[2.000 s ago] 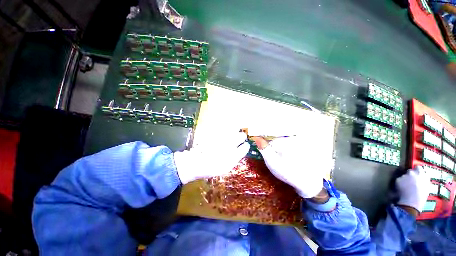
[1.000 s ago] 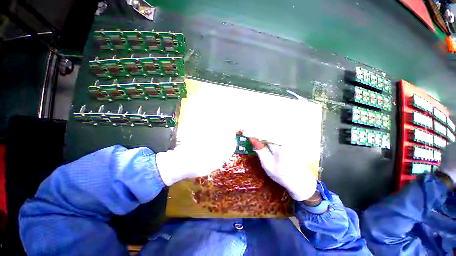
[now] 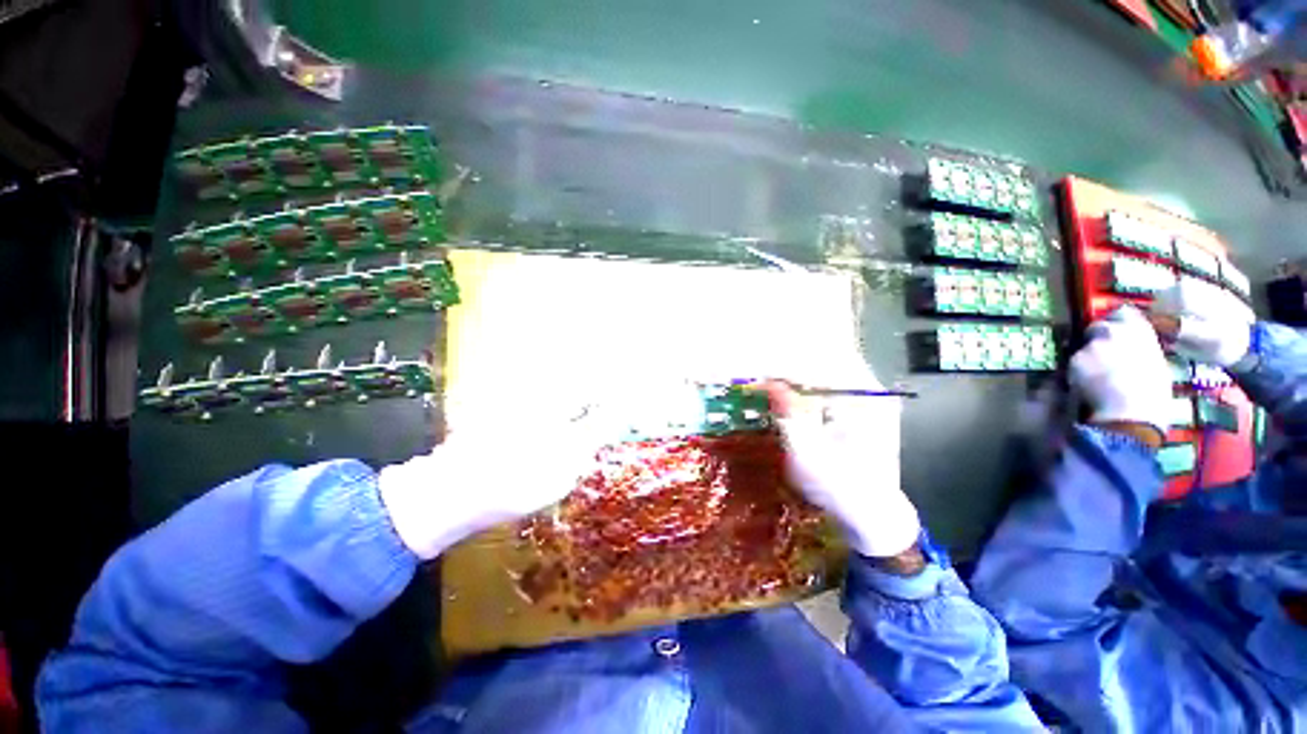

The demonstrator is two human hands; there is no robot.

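Note:
A green PCB panel is held level over the work board, just above a shiny red-brown patch. My left hand, in a white glove, grips the panel's left end; its fingers are washed out by glare. My right hand, white-gloved with a bare-looking fingertip, is at the panel's right end. It holds a thin dark pointed tool that sticks out to the right. Whether the right fingers also touch the panel is unclear. The tool's working tip is hidden.
Rows of green panels with upright pins stand left of the board. Pale green-white panels lie to its right. Farther right, a neighbouring person's gloved hands work over a red plate with panels. A small clear bag-like item lies upper left.
The view has shifted, so the bench items sit farther left. The panel, upright before, now lies sideways between my hands. The neighbour's hands have moved over the red plate.

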